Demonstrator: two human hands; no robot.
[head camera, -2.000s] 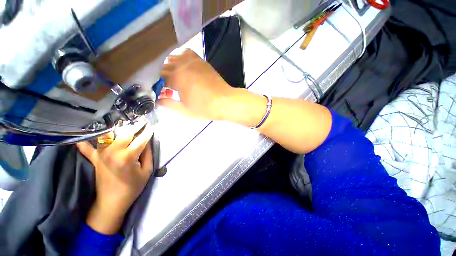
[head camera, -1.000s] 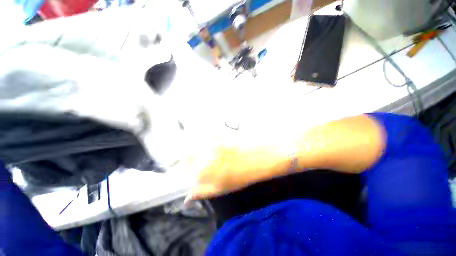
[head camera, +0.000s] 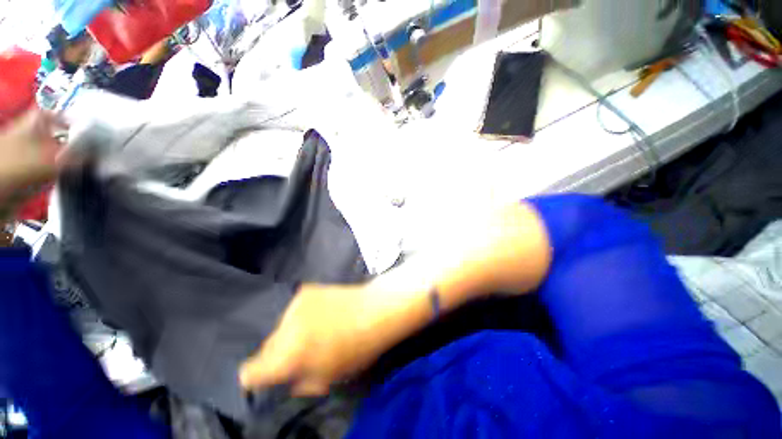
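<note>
A dark grey cloth piece with white lining is spread between my hands, left of the sewing machine and over the table's front edge. My left hand is at the far left, blurred and cut off by the picture's edge, at the cloth's raised upper corner. My right hand is closed on the cloth's lower edge near my lap. The machine's needle area is behind the cloth, with neither hand at it.
A black smartphone lies on the white table. A grey-green cord and orange snips lie to its right. Dark cloth and white checked cloth are heaped at right. Red cloth shows beyond the table.
The cloth has left the needle area and is now spread out at the left. Both hands have moved away from the machine; my left hand has come back into view, raised at the far left.
</note>
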